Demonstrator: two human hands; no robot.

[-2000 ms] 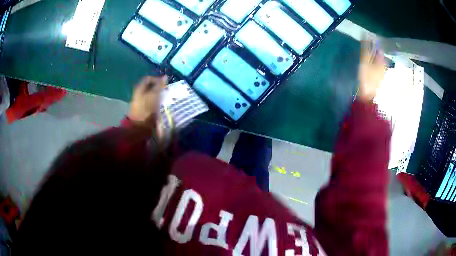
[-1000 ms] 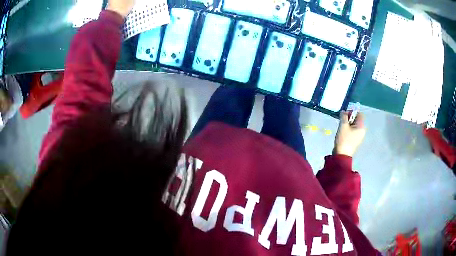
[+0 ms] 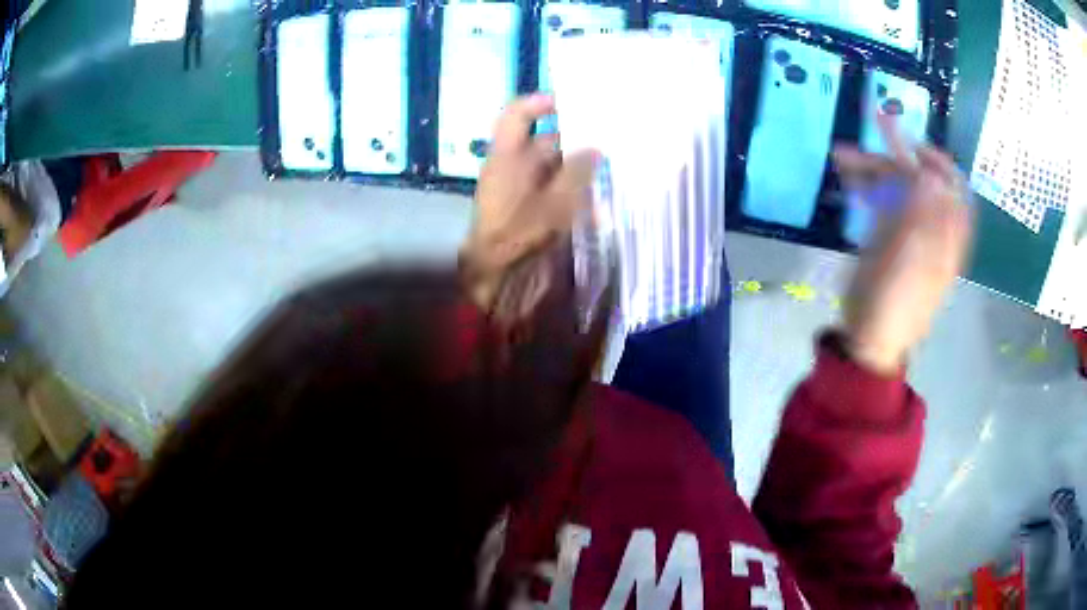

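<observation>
My left hand (image 3: 525,197), partly blurred, holds a large white sticker sheet (image 3: 662,167) by its left edge. Its upper part looks blank and its lower part shows blurred rows. The sheet hangs over the tray's front edge and hides parts of the phone covers behind it. My right hand (image 3: 912,244) is blurred, with its fingers over a pale blue phone cover (image 3: 894,101) at the tray's right front. I cannot tell whether it holds a tool. The black tray (image 3: 423,119) holds several pale blue covers with dark camera spots.
A sheet with rows of small marks (image 3: 1023,113) lies on the green bench top (image 3: 179,107) at the right, with another white sheet (image 3: 1069,280) beside it. A small white sheet (image 3: 161,22) lies at the upper left. A red stool (image 3: 131,197) stands below the bench at left.
The left hand has come in from the upper left with the sheet, now above the tray's front. The right hand has moved from the tray's corner up over a cover. The view has shifted.
</observation>
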